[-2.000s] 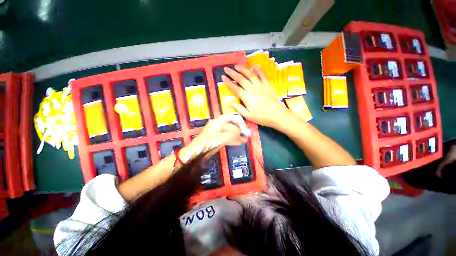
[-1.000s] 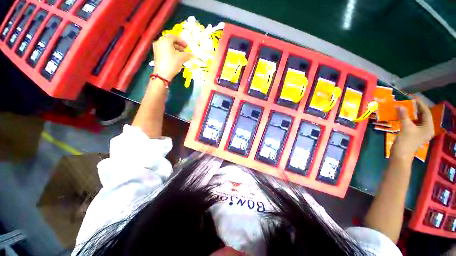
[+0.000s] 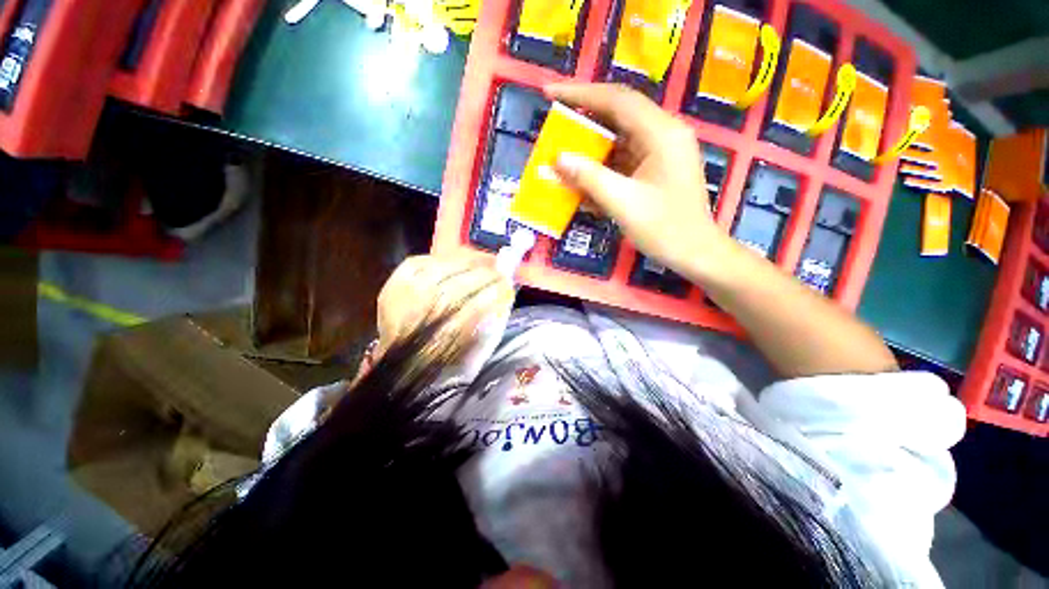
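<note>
My right hand (image 3: 650, 173) holds an orange battery (image 3: 561, 170) over the leftmost pockets of the foam tray's (image 3: 454, 173) near row. My left hand (image 3: 443, 299) is at the battery's lower end, its fingers closed on a white pull tab (image 3: 515, 251). Under the battery, a black phone (image 3: 503, 173) lies open-backed in its pocket. The far-row phones have orange batteries (image 3: 802, 86) in them, several with yellow tabs (image 3: 834, 101) curling out. Other near-row phones (image 3: 764, 209) show grey recesses and silver-white lower ends.
Loose batteries (image 3: 946, 155) lie right of the tray, beside another red tray (image 3: 998, 380) with phones. Loose pull tabs (image 3: 414, 21) lie at the upper left. Red stacked trays (image 3: 69, 92) stand at the far left. A cardboard box (image 3: 173, 403) is below the work surface.
My right hand has moved left from the loose batteries with one battery. My left hand has come from the tab pile to the tray with a tab. The view has shifted.
</note>
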